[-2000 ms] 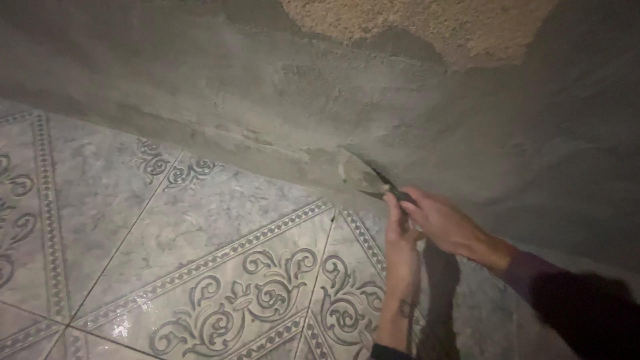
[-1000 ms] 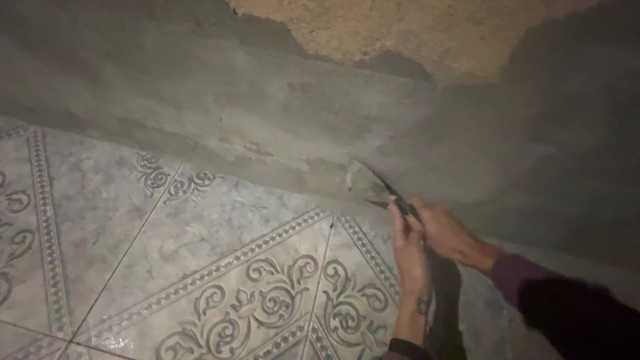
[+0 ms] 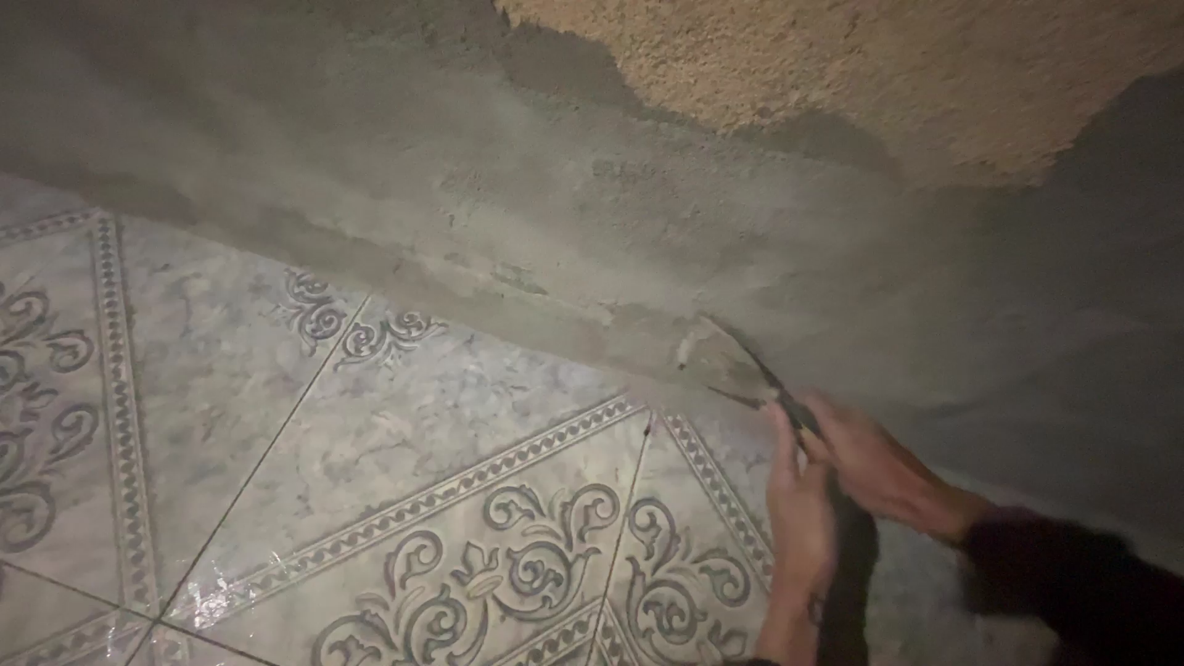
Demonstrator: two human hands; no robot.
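A pointed trowel (image 3: 735, 356) with a dark edge lies nearly flat against the grey plaster (image 3: 555, 222) low on the wall, just above the tiled floor. Wrapped round its handle is my right hand (image 3: 879, 458), coming in from the right in a dark sleeve. Below it, my left hand (image 3: 800, 518) has its fingertips up at the base of the blade by the handle; whether these fingers also grip the tool is hard to tell. Part of the handle is hidden by the fingers.
Patterned ceramic floor tiles (image 3: 481, 564) with scroll designs meet the wall along a slanting edge. Higher up, a rough tan patch of wall (image 3: 832, 74) borders the grey plaster. A dark shadow falls on the floor beside my left forearm.
The view has shifted a little, with more of the tan patch in sight. Both hands stay at the trowel, which remains against the low part of the wall.
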